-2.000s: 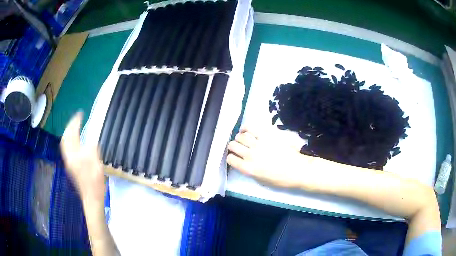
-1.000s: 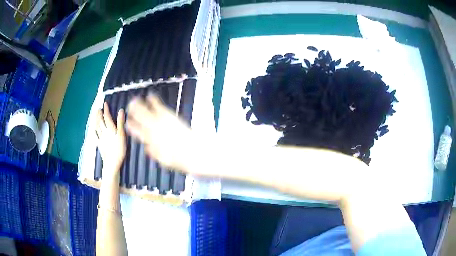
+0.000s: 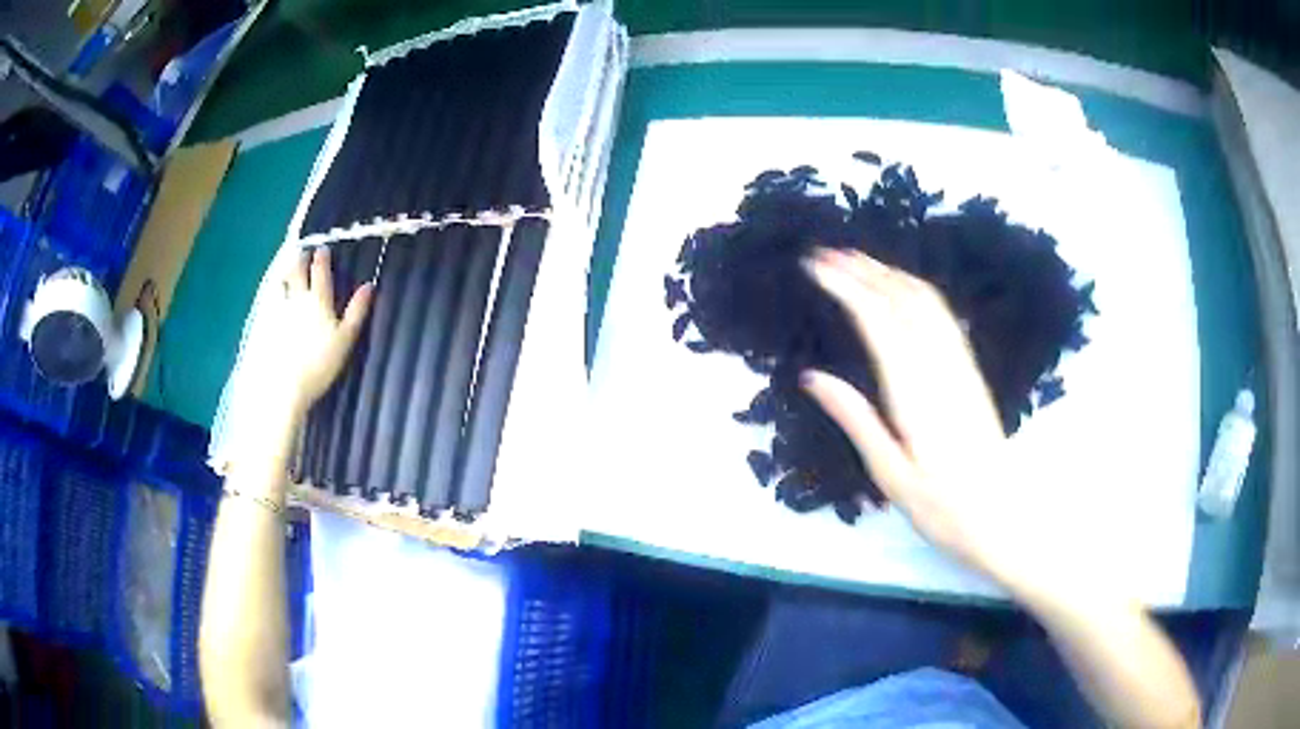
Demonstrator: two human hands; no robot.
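Observation:
Black bars (image 3: 414, 370) lie side by side in a row on white foam sheets (image 3: 563, 313), with a second row of black bars (image 3: 442, 128) behind them. A narrow gap shows between some front bars. My left hand (image 3: 317, 335) lies over the left end of the front row, thumb apart from the fingers. A heap of small black end pieces (image 3: 984, 285) lies on a white work sheet (image 3: 1112, 499). My right hand (image 3: 898, 370) is over the middle of the heap, thumb and fingers apart, with nothing visible in it.
A small glue bottle (image 3: 1228, 456) stands at the right. A crumpled white wipe (image 3: 1048, 111) lies at the sheet's far edge. Brown cardboard (image 3: 178, 214) and a round white object (image 3: 69, 325) are at the left. A blue crate (image 3: 549, 641) with white sheets (image 3: 406, 627) is below the bench edge.
My right hand has moved right from the bars to the heap. My left hand has come onto the left bars and stayed there. Another gap now shows in the front row.

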